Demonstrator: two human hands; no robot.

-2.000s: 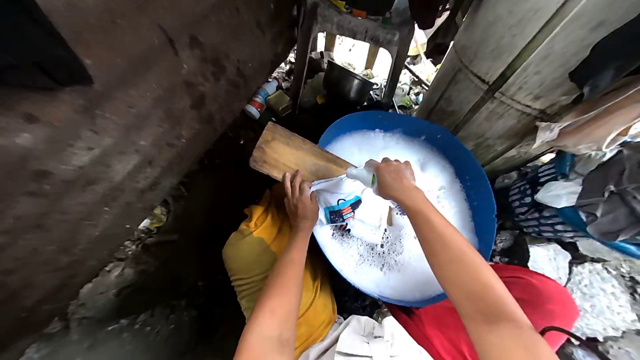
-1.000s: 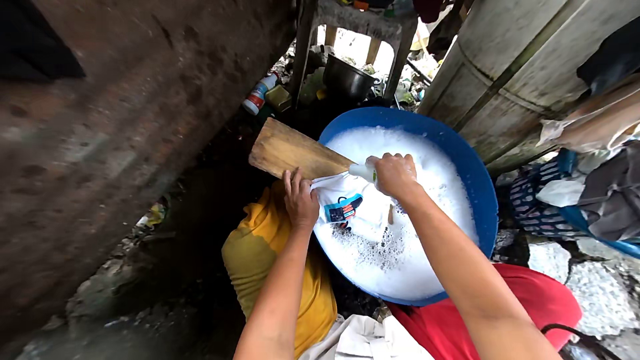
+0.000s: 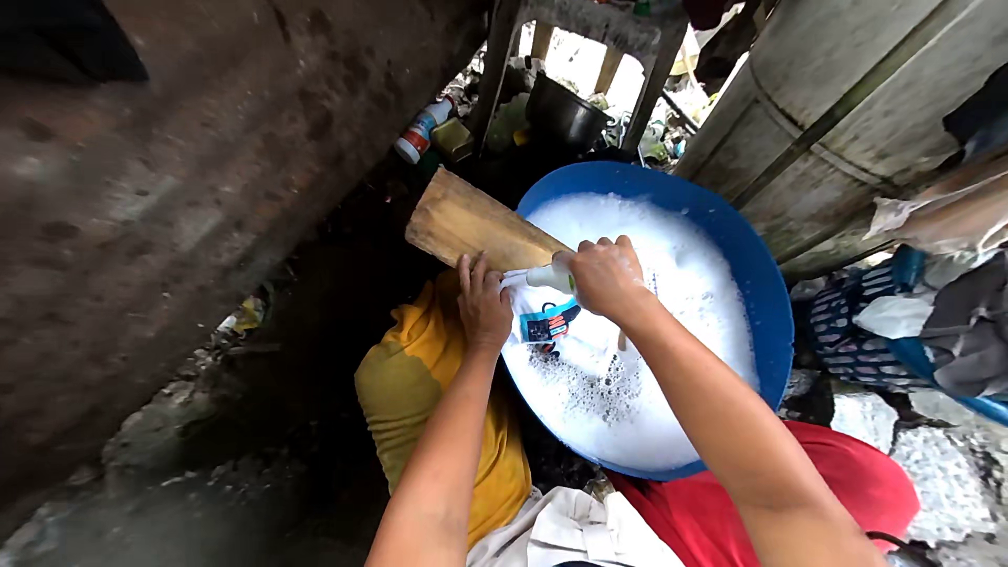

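Note:
A blue plastic basin (image 3: 768, 291) holds white suds, and a wooden board (image 3: 476, 224) leans over its left rim. White printed cloth (image 3: 543, 321) lies partly on the board's lower end and partly in the suds. My left hand (image 3: 484, 303) presses the cloth's edge against the board's near edge, fingers pointing up the board. In my right hand (image 3: 606, 276) is a pale brush or bottle-like tool (image 3: 554, 276), which touches the cloth beside the board; its exact kind is hard to tell under the fingers.
Behind the basin stand a plastic stool (image 3: 591, 24) and a dark metal pot (image 3: 563, 114). A white and red bottle (image 3: 424, 130) lies left of them. Rusty sheet metal (image 3: 197, 157) borders the left side, a grey ribbed panel (image 3: 835, 110) the right. Clothes (image 3: 976, 339) are heaped at right.

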